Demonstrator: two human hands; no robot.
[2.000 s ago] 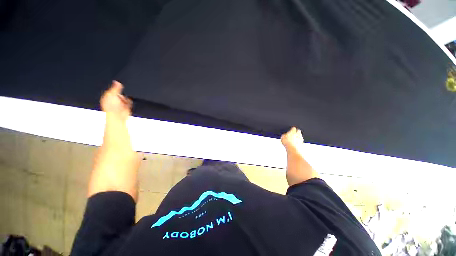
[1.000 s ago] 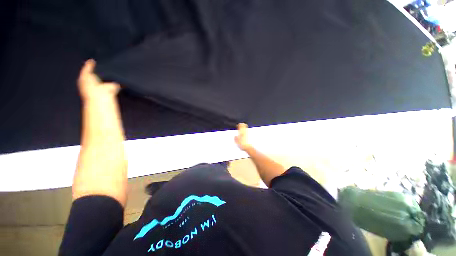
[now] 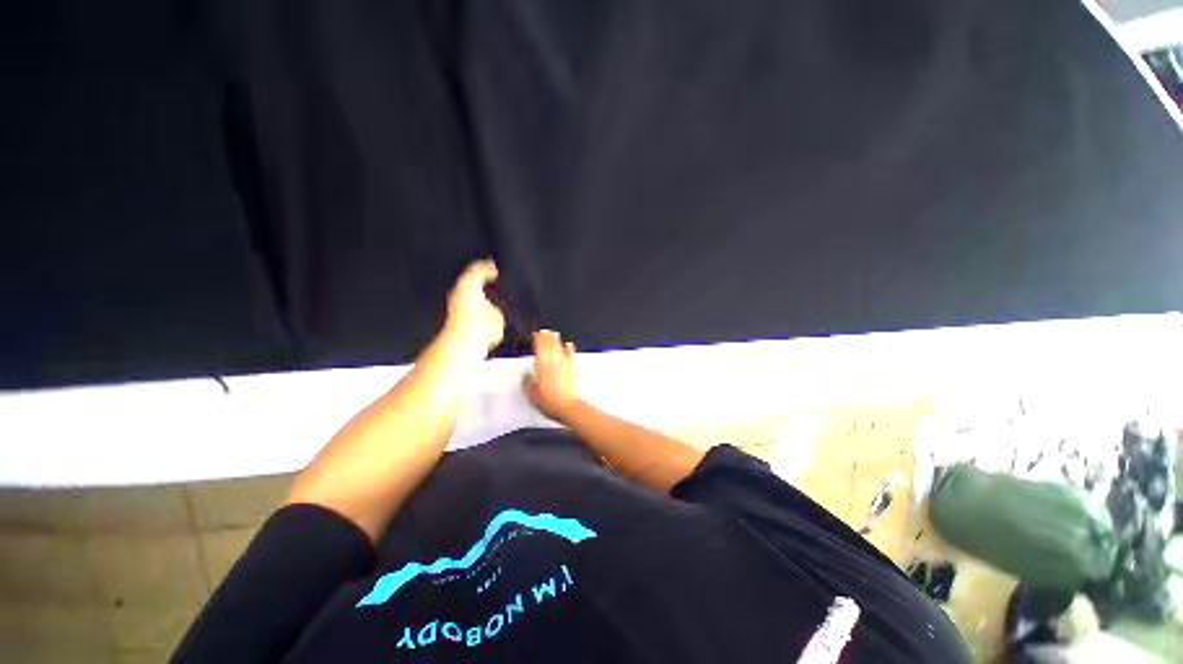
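Note:
The black fabric (image 3: 727,169) covers the table, with its near edge along the white table border (image 3: 778,376). Several folds run away from me left of centre. My left hand (image 3: 475,314) is at the near edge of the fabric, pinching a raised fold between thumb and fingers. My right hand (image 3: 553,371) lies just right of it, fingertips on the fabric edge and palm over the white border. Whether the right fingers grip the cloth is hard to tell.
A green rolled bundle (image 3: 1022,525) lies on the floor at the lower right, beside scattered scraps (image 3: 1142,519). The tan tiled floor (image 3: 117,558) shows below the table. A short dark thread (image 3: 222,384) lies on the white border at left.
My left hand has moved right and down to the fabric edge, close to my right hand. My right hand has shifted slightly left. The lifted diagonal edge between them is now a narrow fold.

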